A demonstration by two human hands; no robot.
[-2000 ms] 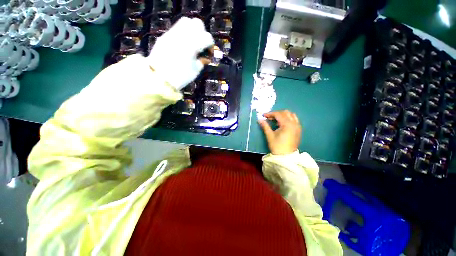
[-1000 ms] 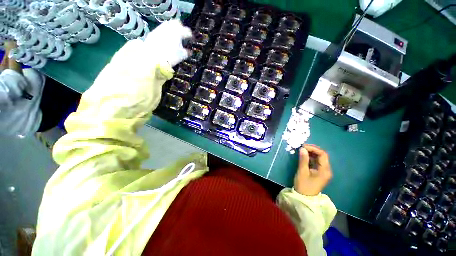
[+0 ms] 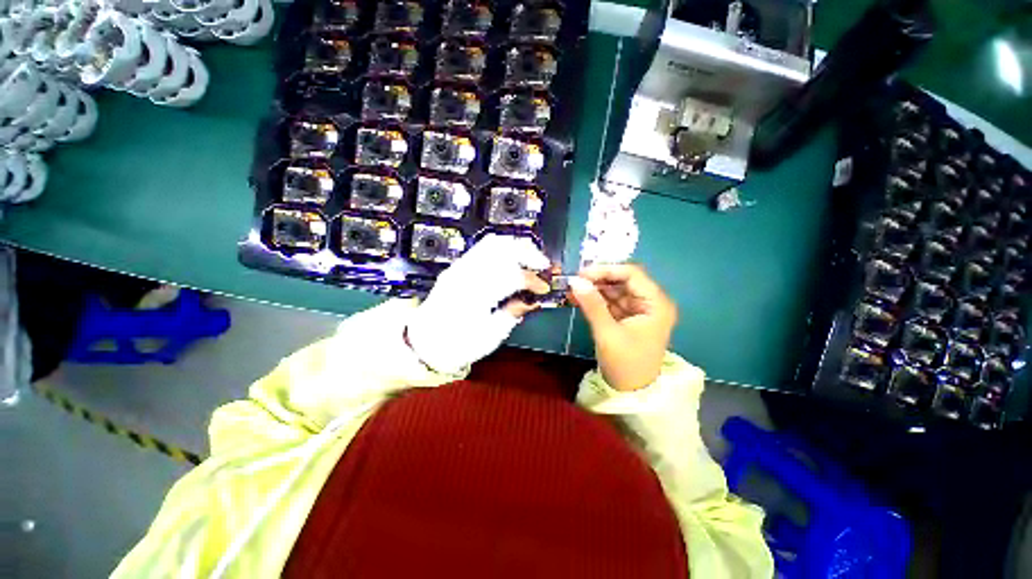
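Note:
The black blister tray point(image 3: 263, 215) lies in front of me with a module point(image 3: 441, 195) in most pockets; one pocket at its left side looks empty. My left hand point(image 3: 481, 303), in a white glove with bare fingertips, holds a small dark module point(image 3: 557, 287) just past the tray's near right corner. My bare right hand point(image 3: 630, 322) meets it there, thumb and forefinger pinched at the module's edge. Whether a small white part is between those fingertips is too small to tell. The loose pile of small white parts point(image 3: 611, 230) lies just beyond my right hand.
A silver-grey machine point(image 3: 724, 74) stands beyond the pile, with a thick black arm point(image 3: 843, 85) beside it. A second blister tray point(image 3: 835, 328) of modules lies at the right. White ring housings point(image 3: 147, 62) stand at the far left. Blue stools point(image 3: 820, 498) are below the bench.
My left hand has come from the tray's far left side to my right hand and now holds a module. The view has turned, and a left-side pocket now looks empty.

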